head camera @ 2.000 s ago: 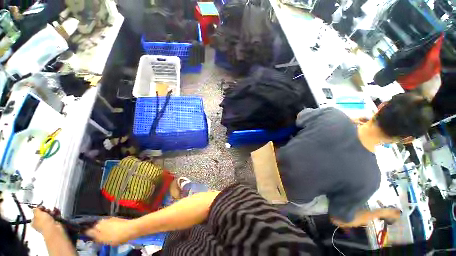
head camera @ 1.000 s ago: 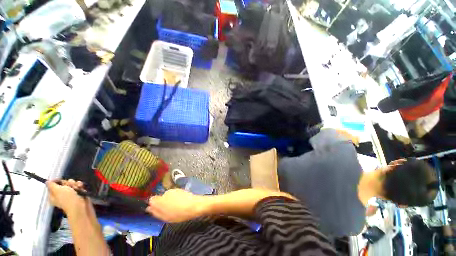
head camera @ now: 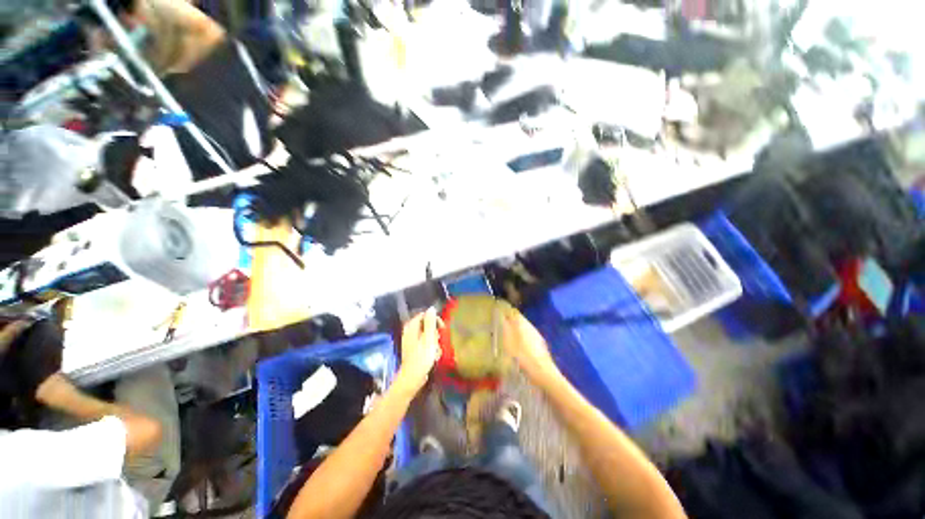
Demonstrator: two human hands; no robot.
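Note:
My left hand [head camera: 420, 347] is raised above my lap, fingers closed. A short dark end, which looks like the black strip [head camera: 429, 272], sticks up above it. My right hand [head camera: 517, 335] is level with it, a little apart, with its fingers bent. Blur hides whether the right hand holds anything, and no strip shows clearly between the hands. The yellow-black striped cushion [head camera: 474, 340] with a red edge is behind and between the hands. A tangled black heap [head camera: 319, 198] lies on the white table [head camera: 406, 266] ahead, left of centre.
Red-handled scissors [head camera: 230, 290] lie beside tan cardboard [head camera: 276, 276] on the table. A blue crate [head camera: 266, 431] with black cloth is at lower left. Another blue crate [head camera: 634, 355] and a white basket [head camera: 700, 274] are at right. A person's arm [head camera: 86, 405] shows at left.
The view has swung left to face the table. My hands have moved from the left of the picture to the centre and are closer together. The strip stretched between them no longer shows clearly.

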